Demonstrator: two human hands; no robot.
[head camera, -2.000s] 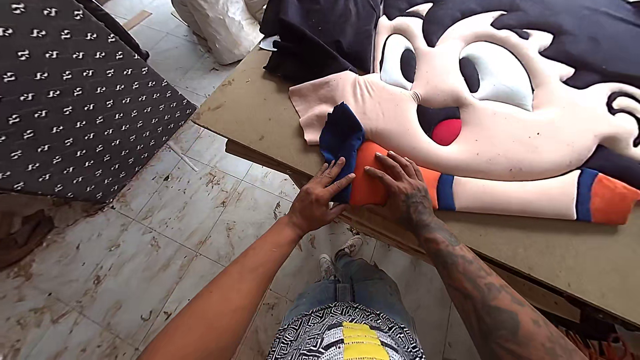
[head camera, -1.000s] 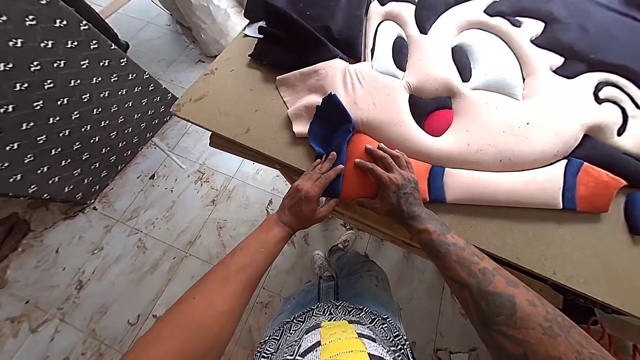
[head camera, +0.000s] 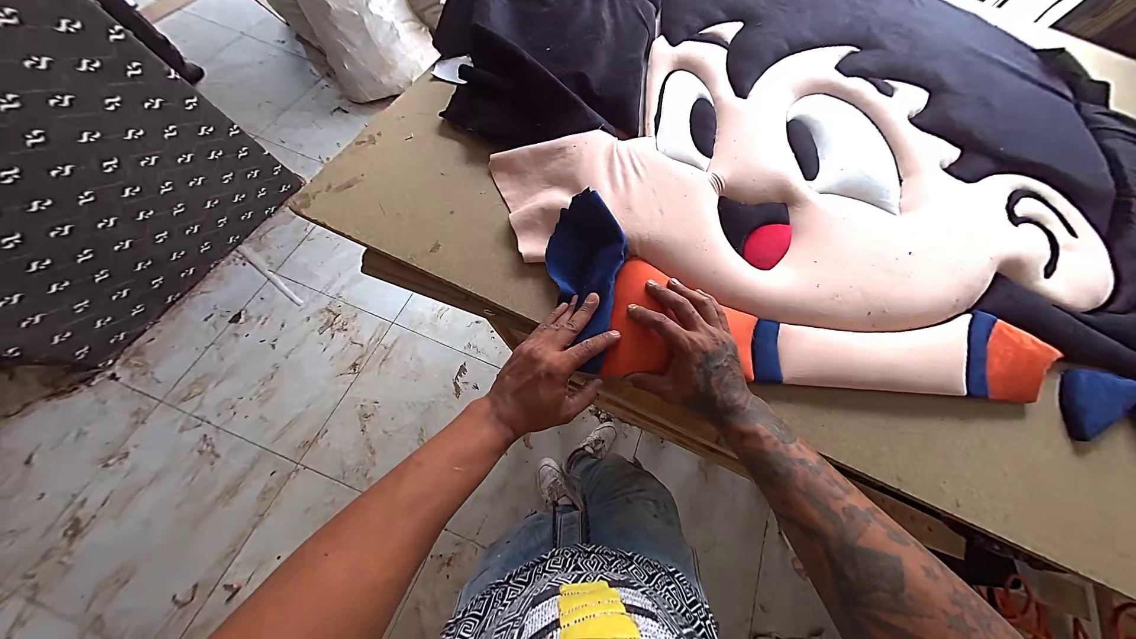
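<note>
A padded fabric cartoon face (head camera: 852, 257) lies on the board-topped table, with a pale sleeve-like strip (head camera: 870, 359) banded in blue and orange below it. My left hand (head camera: 550, 364) rests with its fingers on the blue fabric (head camera: 587, 244) at the strip's left end, whose loose upper part stands up in folds. Beside it my right hand (head camera: 688, 342) lies spread over the padded orange fabric (head camera: 635, 311). The fingertips of both hands press on the surfaces; the palms' undersides are hidden.
Dark fabric (head camera: 550, 71) lies at the table's far left, and a blue padded piece (head camera: 1096, 404) at the right. The table edge (head camera: 426, 275) runs in front of me. A dark patterned panel (head camera: 115, 169) stands at left, near a white wrapped bundle (head camera: 364, 44). Orange items lie under the table at lower right.
My left hand's fingers have shifted slightly on the blue fabric. My right hand stays spread on the orange part. The view has shifted a little, showing the blue piece at the right.
</note>
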